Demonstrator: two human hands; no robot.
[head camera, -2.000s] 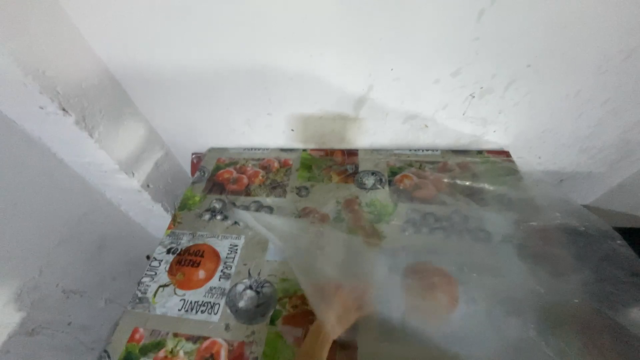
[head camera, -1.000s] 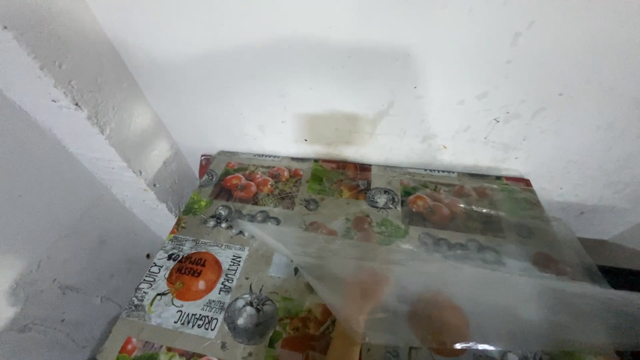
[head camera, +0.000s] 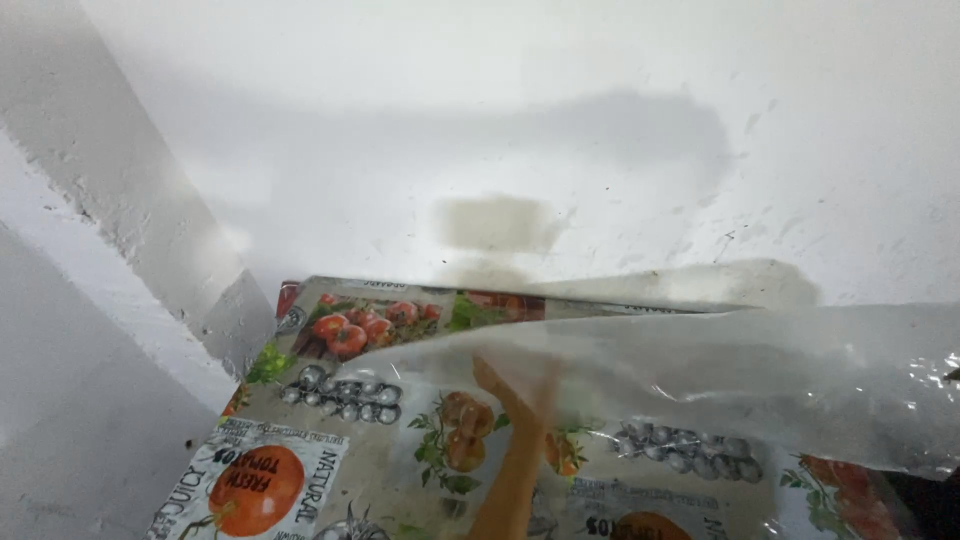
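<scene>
A transparent plastic sheet (head camera: 720, 375) lies loosely over a table cover (head camera: 420, 367) printed with tomatoes and lettering. Its lifted, wavy upper edge runs from the left-centre towards the right side. My right hand (head camera: 517, 397), judged by its thumb on the left, reaches up from the bottom centre. The thumb and wrist show, while the fingers blur behind the cloudy plastic; whether they pinch it cannot be told. My left hand is not visible.
A white wall (head camera: 570, 135) with a beige stain (head camera: 495, 223) rises behind the cover's far edge. A rough, pale ledge (head camera: 150, 210) slants down on the left. Something dark (head camera: 926, 499) shows at the lower right.
The plastic's upper edge has lifted and now bulges across the cover's far right edge. More of the hand and wrist shows. The shadow on the wall has changed shape.
</scene>
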